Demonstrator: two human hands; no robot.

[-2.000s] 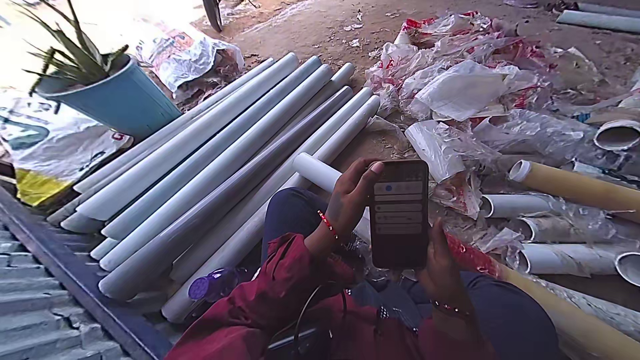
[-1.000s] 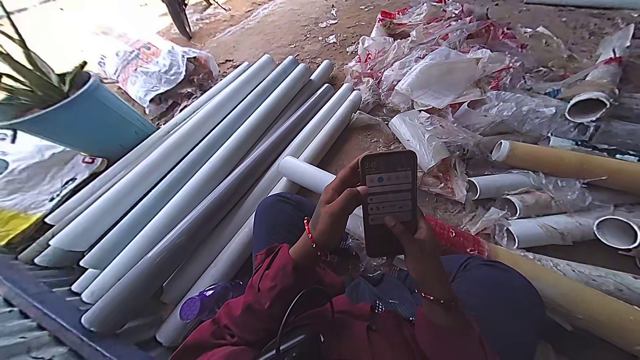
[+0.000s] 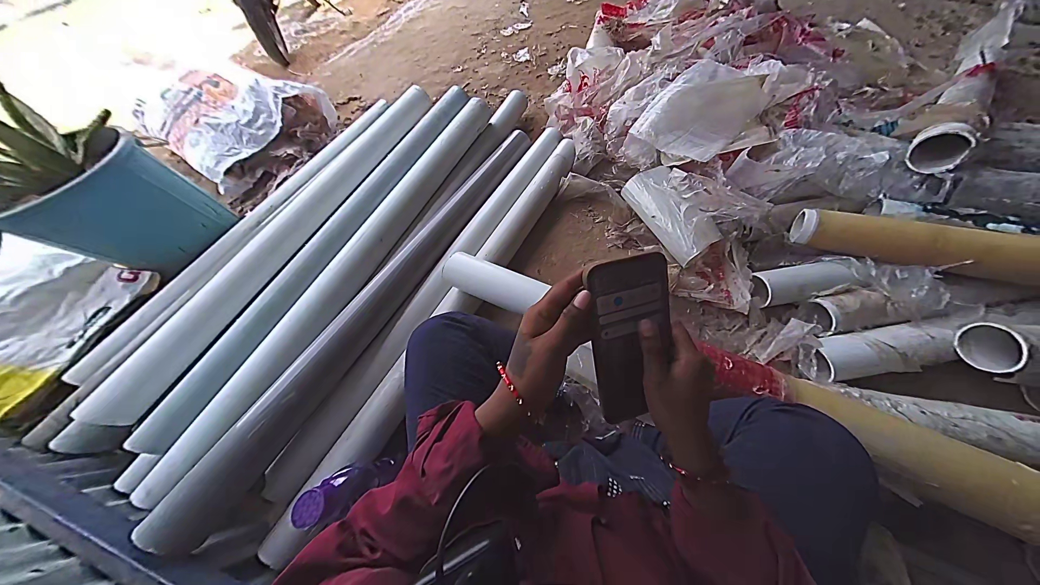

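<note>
A dark smartphone (image 3: 630, 366) with a lit screen is held upright above my lap. My left hand (image 3: 544, 345) grips its left edge, thumb near the upper corner, a red beaded bracelet at the wrist. My right hand (image 3: 674, 382) holds the lower right side, its thumb over the screen. A white tube (image 3: 496, 280) lies behind my left hand, partly hidden by it. To the left, several long white and grey rolls (image 3: 284, 317) lie side by side. A purple-capped bottle (image 3: 329, 496) rests by my left sleeve.
Crumpled plastic wrapping (image 3: 691, 114) is heaped ahead. Cardboard and white tubes, among them a tan cardboard tube (image 3: 918, 240), lie to the right. A blue pot (image 3: 130, 207) with a spiky plant, a plastic bag (image 3: 223, 122) and a metal edge (image 3: 65, 520) are at the left.
Both hands keep hold of the phone. My right thumb, beside the phone two seconds ago, now lies over its screen. The view has shifted slightly.
</note>
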